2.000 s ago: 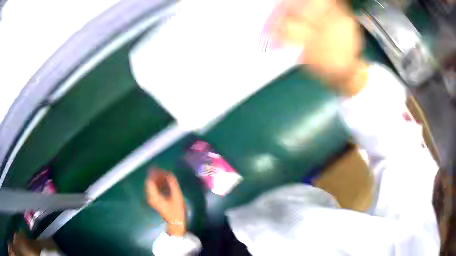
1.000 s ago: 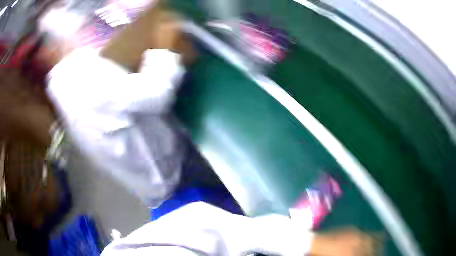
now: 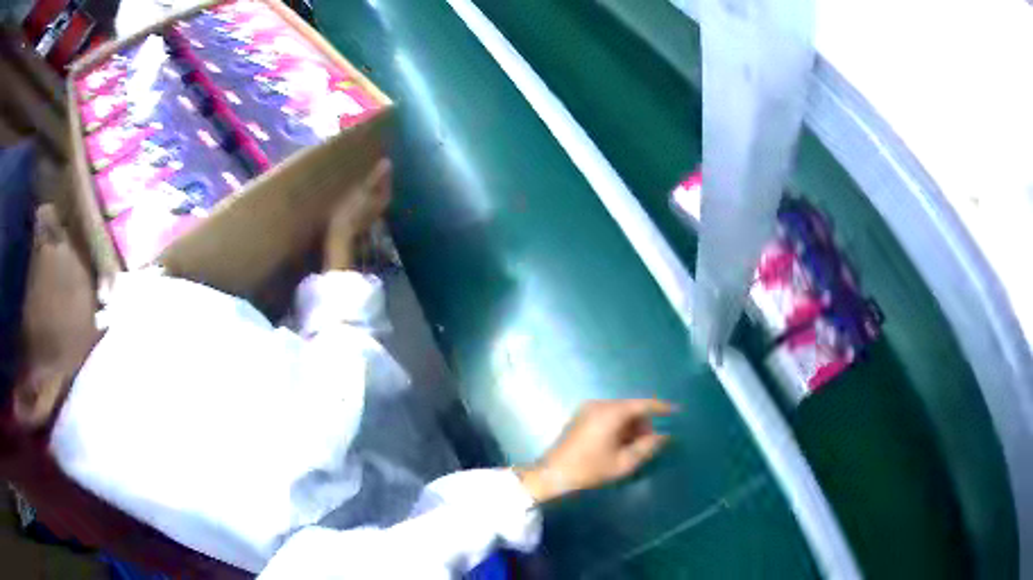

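Note:
My left hand (image 3: 598, 449) reaches in from the bottom, over the shiny green worktop (image 3: 476, 261). Its fingers are bent and apart, with nothing seen in them. My right hand is out of the picture. Several pink, purple and white retail boxes (image 3: 818, 297) lie in a loose, blurred cluster on the dark green conveyor belt (image 3: 906, 465), beyond the white guide rail (image 3: 617, 198). Another pink and white box (image 3: 686, 195) shows partly behind a whitish post.
The post (image 3: 748, 147) stands between worktop and belt. A coworker in a white smock (image 3: 215, 419) is at the left, one hand (image 3: 363, 204) at the side of a brown carton (image 3: 283, 198) filled with rows of retail boxes. A white surface (image 3: 963, 125) covers the upper right.
The view has swung left, bringing the filled carton fully into sight. The pink box seen on the worktop near my left hand earlier no longer shows there. The other hand seen at first is gone.

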